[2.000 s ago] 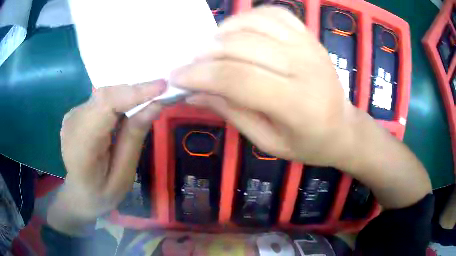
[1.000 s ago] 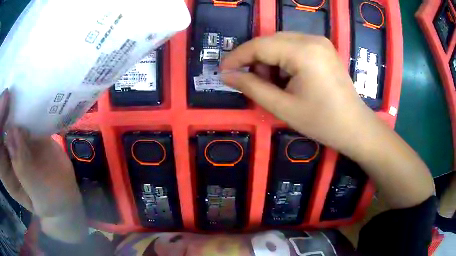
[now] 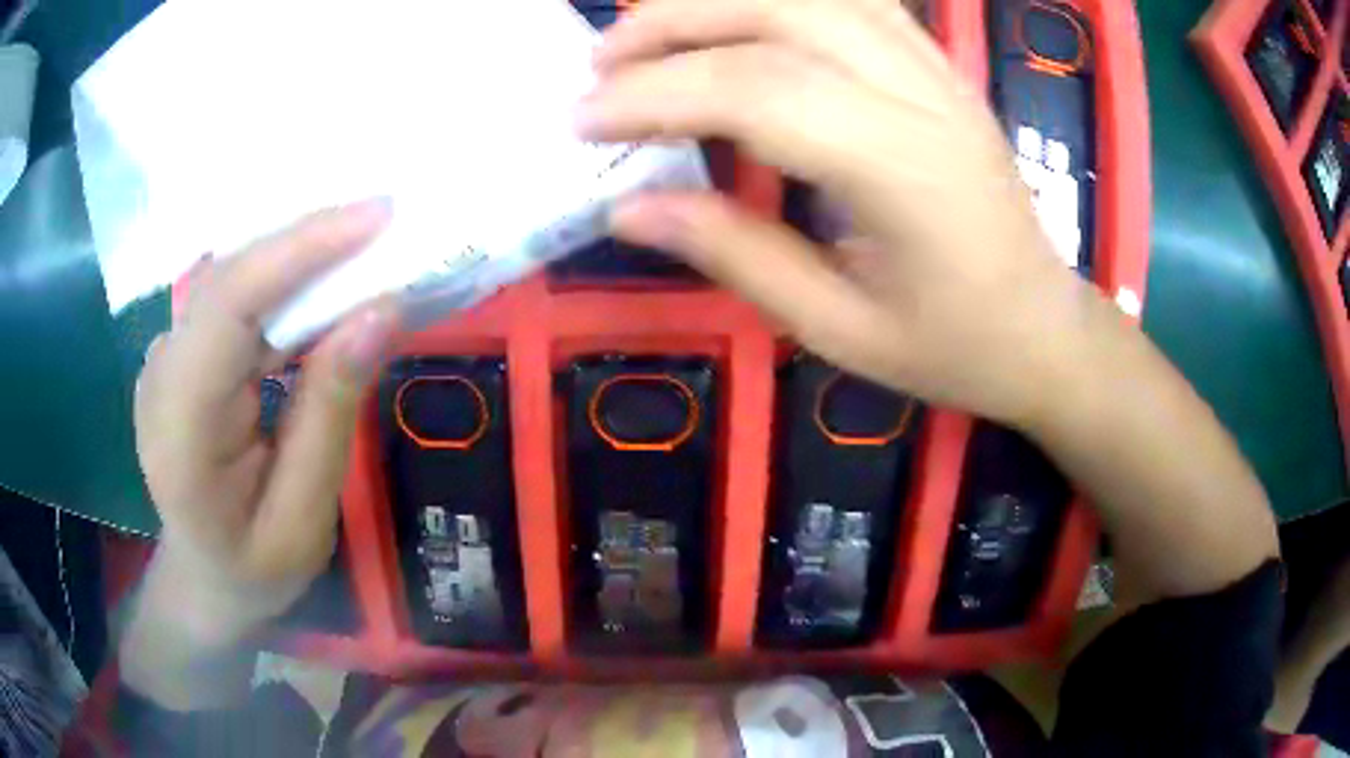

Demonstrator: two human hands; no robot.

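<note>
A wide white label strip (image 3: 356, 133) spans the upper left over the foam tray (image 3: 740, 489). My left hand (image 3: 267, 415) pinches its lower edge between thumb and fingers. My right hand (image 3: 874, 208) is at the strip's right end, thumb and fingers around the edge; contact is hard to tell through blur. The red-orange tray holds open-backed black phones in two rows. A near-row phone (image 3: 640, 496) shows an orange ring and silver slots, with no white label. The far-right phone of the far row (image 3: 1045, 148) has a white label. The strip and my hands hide other far-row phones.
Another red-orange tray (image 3: 1258, 104) with phones lies at the upper right on the green bench (image 3: 1199, 341). A pale object (image 3: 15, 111) is at the left edge. Patterned clothing (image 3: 652, 721) shows along the bottom. Part of another person's arm (image 3: 1318, 637) is at the right edge.
My right hand has moved from a far-row phone up and left to the strip. My left hand has come rightward, and the strip now shows mostly its plain side.
</note>
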